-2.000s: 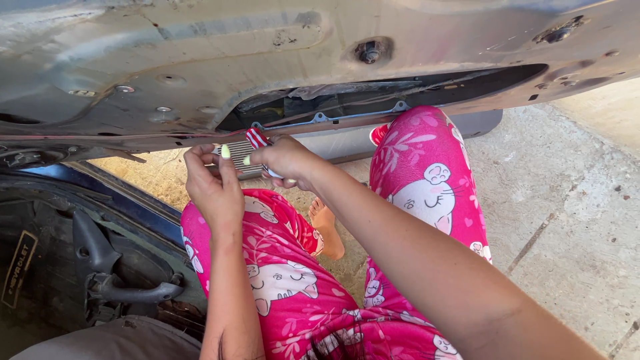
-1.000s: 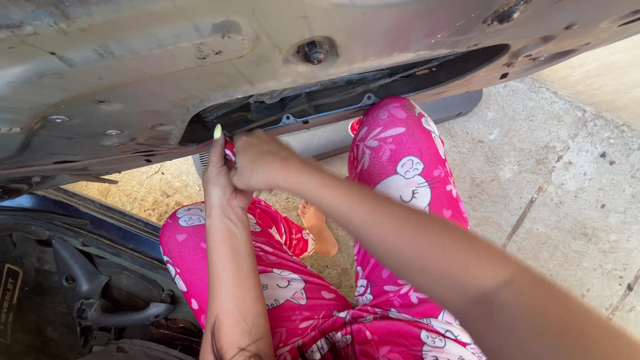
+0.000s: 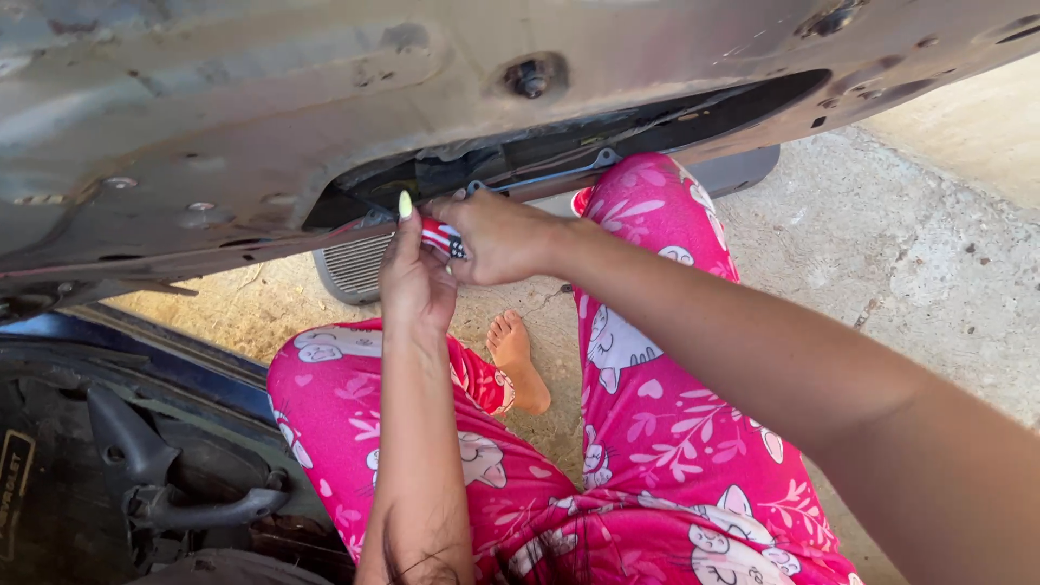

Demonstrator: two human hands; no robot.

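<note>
My right hand [image 3: 504, 237] is closed around a small object with red and white stripes and white stars on black [image 3: 443, 240]; its kind cannot be told. Touching the same object from the other side is my left hand [image 3: 417, 276], its thumb pointing up. Both hands are at the lower edge of a bare metal car door [image 3: 244, 106], beside its long dark opening [image 3: 439, 175]. Whatever the fingertips touch at that edge is hidden behind the hands. A grey ribbed speaker grille on a plastic panel [image 3: 353, 266] shows below the door, left of my hands.
My knees in pink patterned trousers [image 3: 650, 341] flank the hands, one knee against the door's edge. A bare foot [image 3: 516, 357] rests on the concrete floor [image 3: 918, 268]. Dark plastic car trim with a handle [image 3: 211, 508] lies at lower left.
The fingers have shifted around the striped object, and more of it shows between the hands than one second ago. Two seconds ago both hands were over the ribbed grille.
</note>
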